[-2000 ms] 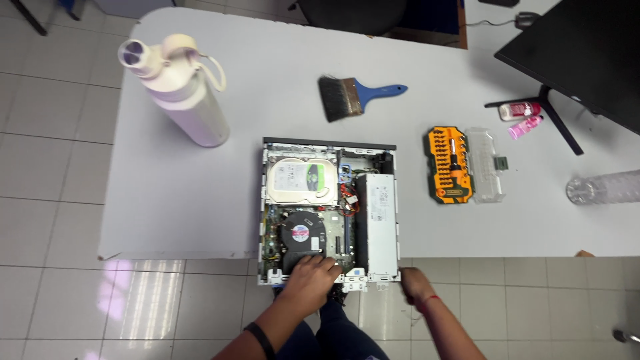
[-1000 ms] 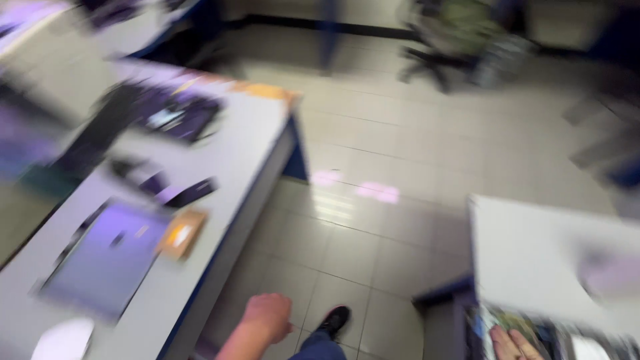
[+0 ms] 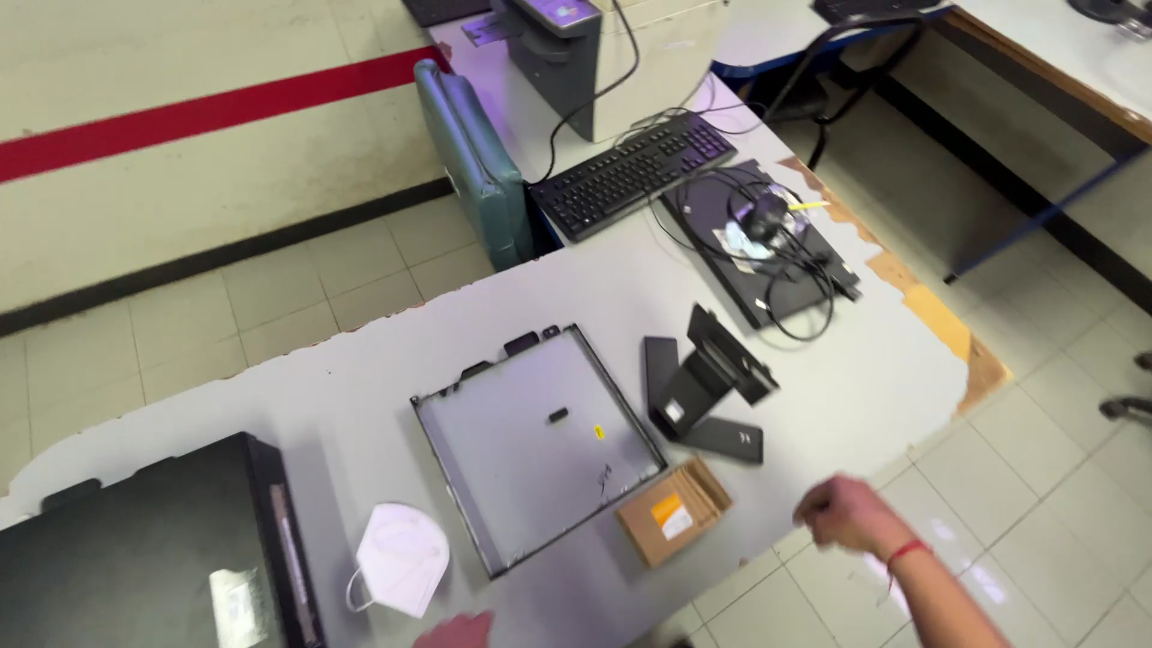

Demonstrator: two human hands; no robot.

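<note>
My right hand [image 3: 844, 513], with a red string bracelet on the wrist, is raised off the desk's front edge with its fingers curled; whether anything small is inside cannot be seen. Only a blurred part of my left hand [image 3: 457, 630] shows at the bottom edge, near a white face mask [image 3: 400, 558]. Between and beyond the hands lies a flat metal computer side panel [image 3: 531, 459], with a small black piece [image 3: 559, 415] on it. A small cardboard box [image 3: 670, 517] touches the panel's corner, and a black monitor stand [image 3: 697, 387] rests behind it.
A black computer case [image 3: 135, 549] is at the left. Farther back are a keyboard [image 3: 634, 171], a flat black device [image 3: 765, 252] with tangled cables, and a teal case [image 3: 477, 162] beside the desk. The desk edge [image 3: 936, 333] is chipped.
The view has swung from the desk with the opened computer to another desk. My hands were at that computer; the right one is now raised by this desk and the left one is near the mask.
</note>
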